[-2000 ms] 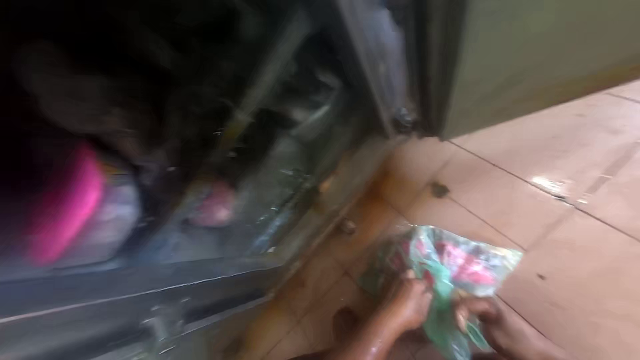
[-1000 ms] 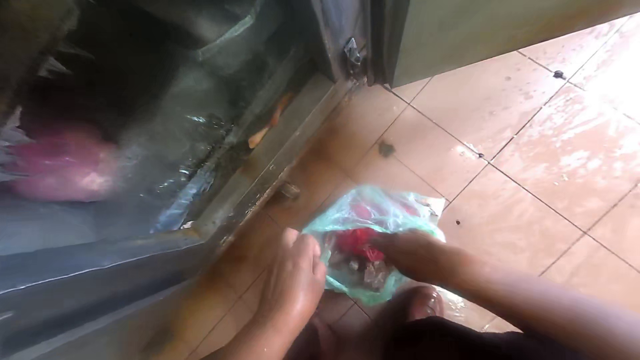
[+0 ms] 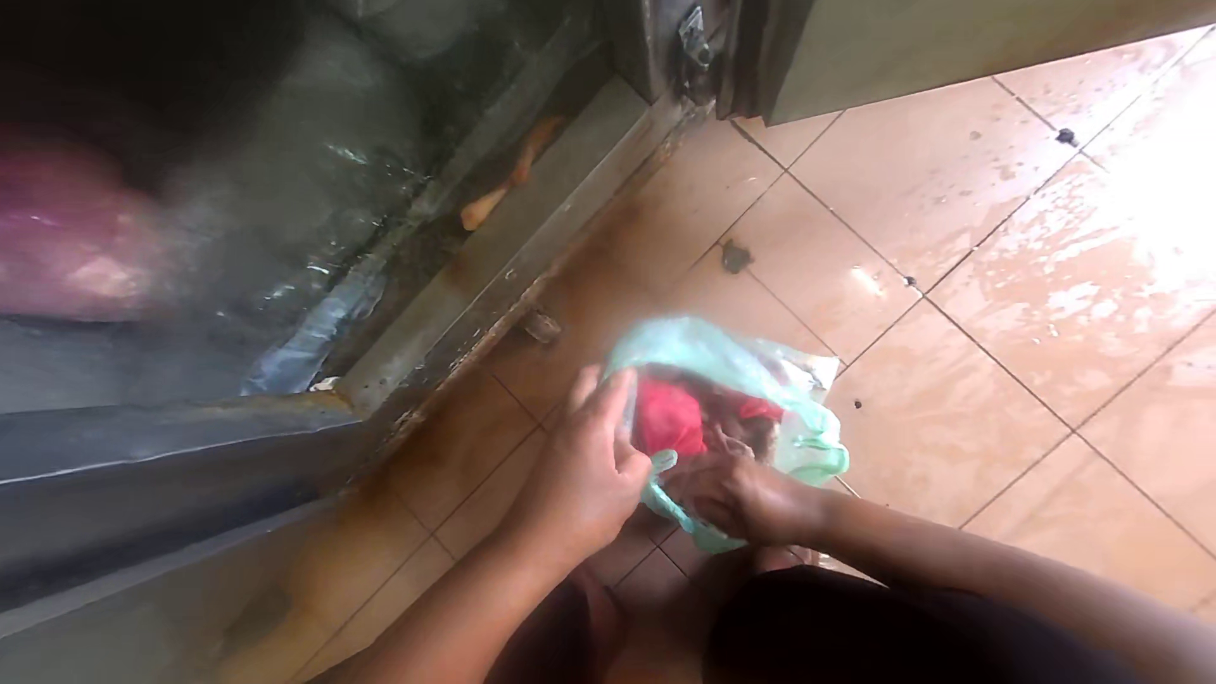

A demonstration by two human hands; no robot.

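A thin pale green plastic bag [image 3: 693, 347] lies open-mouthed between my hands, low in the middle of the view. Its left rim is gripped by my left hand [image 3: 594, 456], thumb and fingers on the film. Inside the bag a red item [image 3: 668, 416] shows, with a brownish item [image 3: 750, 429] beside it; what they are I cannot tell. My right hand [image 3: 736, 489] reaches into the bag's mouth from the right, its fingertips at the brownish contents and partly hidden, so its hold on them is unclear.
At left a dark metal cabinet stands open, its lower frame [image 3: 171, 427] near the floor, with a blurred pink bundle [image 3: 81, 237] inside. An open door panel [image 3: 950, 47] crosses the top right. Wet tiles [image 3: 988, 427] bear dark debris [image 3: 734, 256].
Two seconds ago the bag was bunched between both hands; since then its mouth has been spread. My right hand has gone into it, while my left hand has come to its left rim.
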